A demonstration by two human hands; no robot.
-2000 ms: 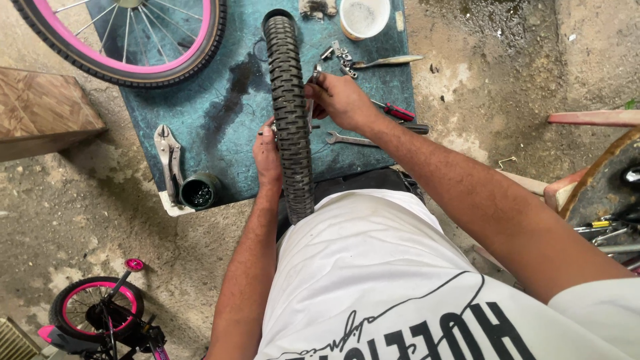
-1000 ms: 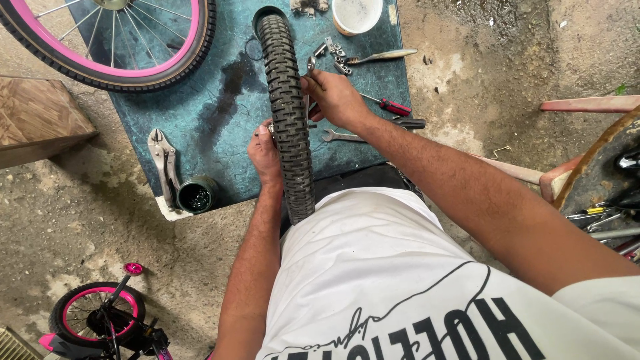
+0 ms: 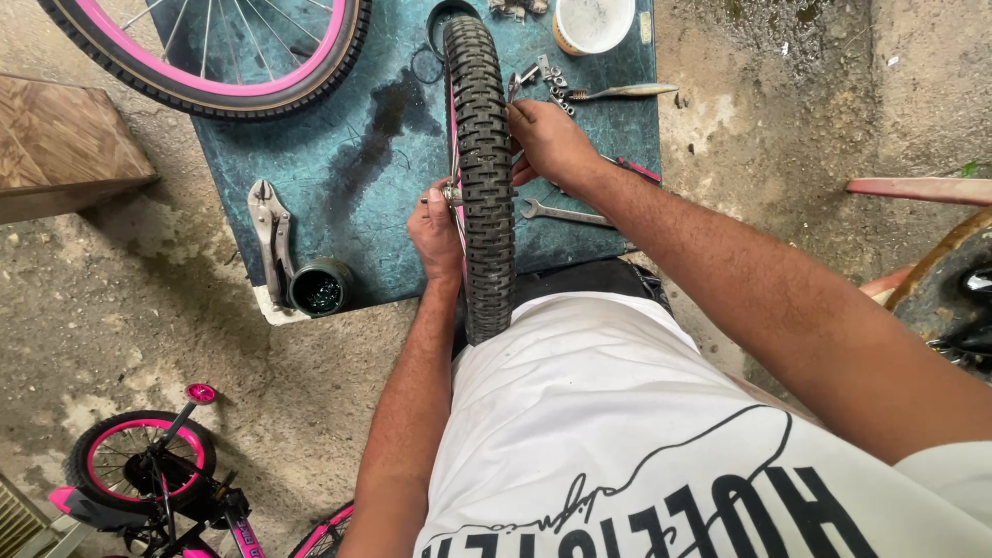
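Note:
A bicycle wheel with a knobby black tire [image 3: 484,163] and pink rim stands upright between my hands, its lower edge against my shirt. My left hand [image 3: 435,232] grips the axle end at the hub [image 3: 452,194] on the wheel's left side. My right hand [image 3: 554,143] is at the wheel's right side, fingers closed around a metal wrench [image 3: 514,85] whose end shows above them; its other end is hidden. Below that hand an open-end wrench [image 3: 566,213] lies on the blue table [image 3: 387,256]. Small metal parts [image 3: 554,81] and a brush [image 3: 628,91] lie beyond it.
Locking pliers [image 3: 271,232] and a dark jar [image 3: 320,287] sit at the table's near left corner. Another pink-rimmed wheel [image 3: 341,46] overhangs the far left. A white tub [image 3: 593,23] stands at the back, a red-handled tool [image 3: 639,169] at right. A small bicycle [image 3: 139,457] is on the floor.
My right hand has shifted a little around the metal tool beside the wheel. My left hand stays at the hub, and the wheel remains upright.

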